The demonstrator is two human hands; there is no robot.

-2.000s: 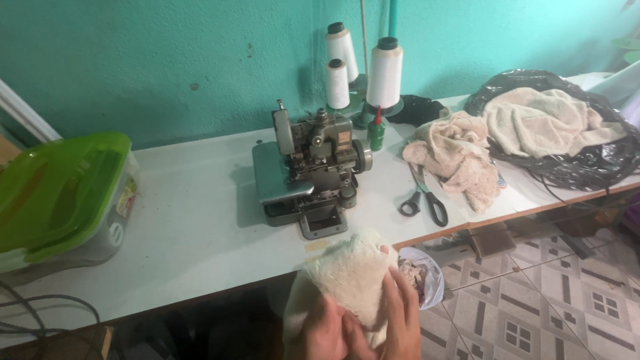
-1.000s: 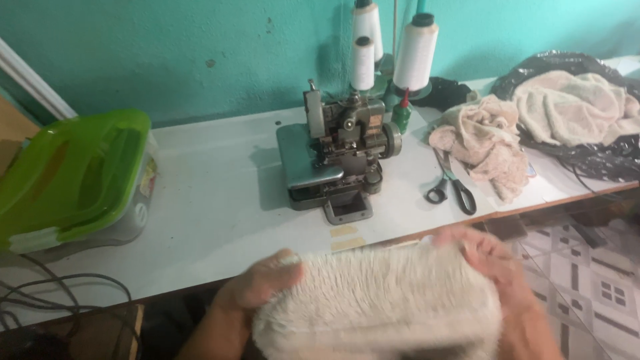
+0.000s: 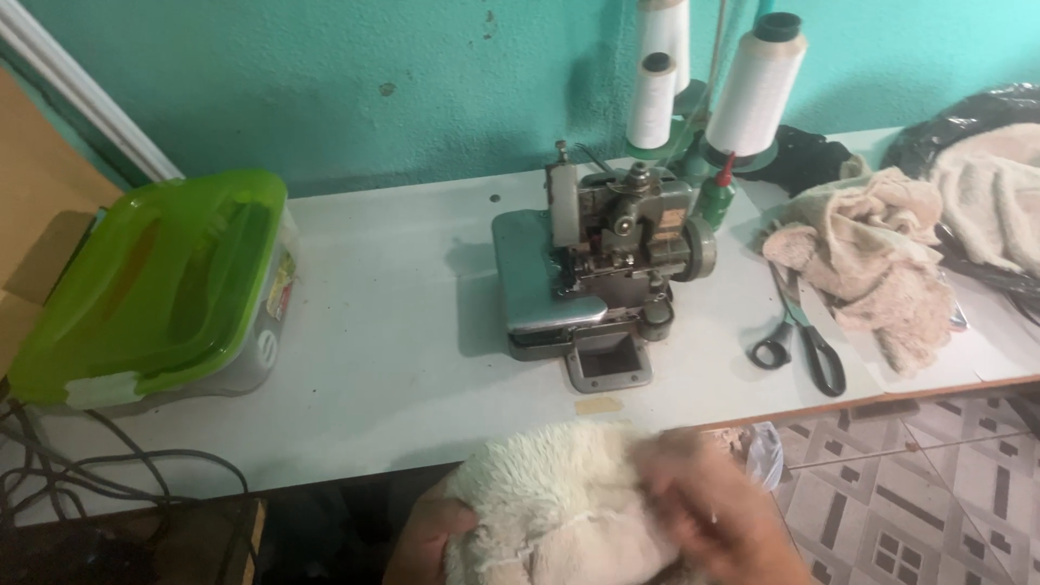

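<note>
A fluffy cream piece of plush fabric (image 3: 561, 487) is in front of the table's front edge, at the bottom centre. My left hand (image 3: 435, 532) grips its left side, with the fingers partly hidden behind the cloth. My right hand (image 3: 699, 504) is blurred at the fabric's right side; whether it grips the cloth cannot be told. Beyond the hands stands a small overlock sewing machine (image 3: 617, 252) with a metal cloth plate. White thread cones (image 3: 756, 89) rise behind it. Scissors with black handles (image 3: 800, 341) lie to its right.
A clear box with a green lid (image 3: 162, 284) stands at the left, black cables (image 3: 122, 463) beside it. Crumpled beige cloth (image 3: 877, 252) lies at the right, near a black plastic bag (image 3: 975, 122) holding more cloth. A green bottle with a red tip (image 3: 716, 199) stands behind the machine's handwheel.
The fabric was stretched wide between both hands one second ago; now it is bunched more narrowly. My right hand has moved inward. The view has shifted.
</note>
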